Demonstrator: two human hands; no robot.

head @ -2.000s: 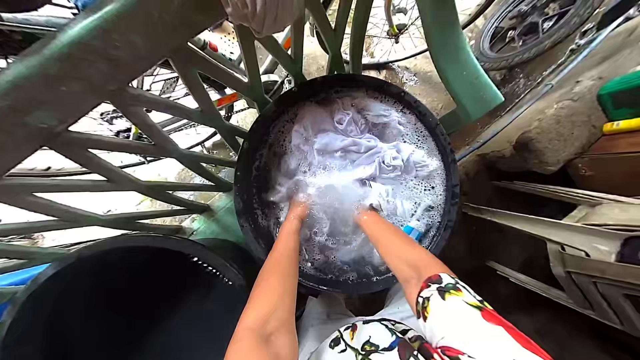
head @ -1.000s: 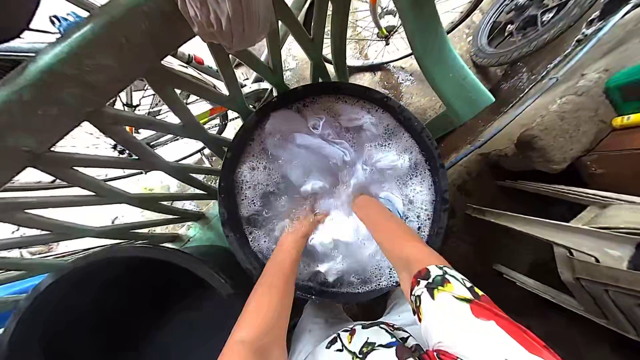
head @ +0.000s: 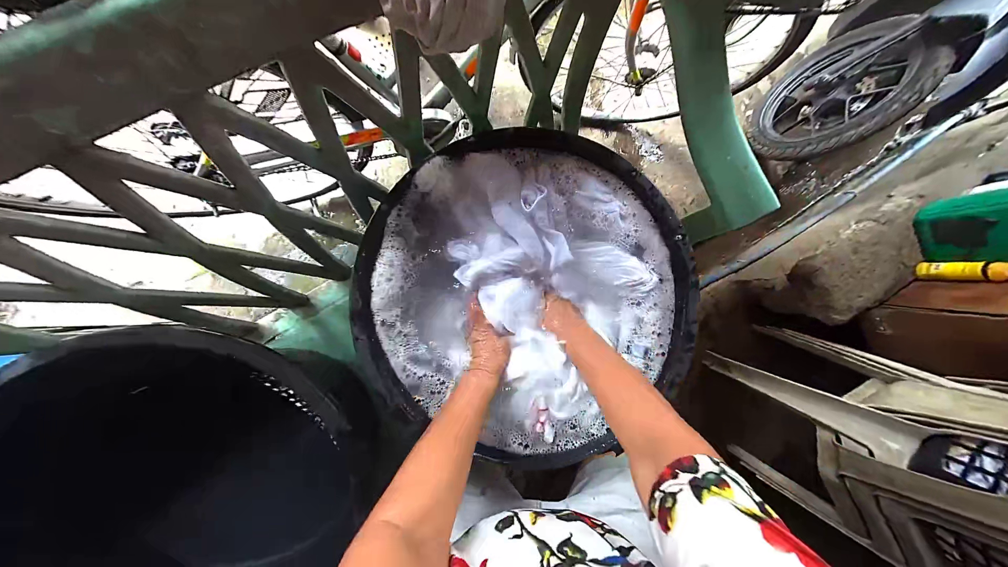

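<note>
A round black basin (head: 683, 315) holds foamy, cloudy water with white cloth (head: 524, 240) bunched up in its middle. On the left side of the bunch is my left hand (head: 488, 342), its fingers partly hidden by the fabric and closed around it. Facing it from the right, my right hand (head: 561, 315) grips the same cloth, with its fingertips out of sight in the folds. More of the white fabric lies below and between my wrists, partly under suds, with a small pinkish spot near the basin's near edge.
A large black tub (head: 157, 339) stands at the lower left. Green plastic latticework (head: 260, 197) borders the basin, with a greyish cloth (head: 449, 24) over its top. Bicycles and a wheel (head: 850, 90) are beyond. Plastic chair parts (head: 866, 425) and a stone (head: 835, 276) are at the right.
The white cloth, spread across the water two seconds ago, is now gathered between my hands. My hands, partly under the suds before, show more plainly above the water.
</note>
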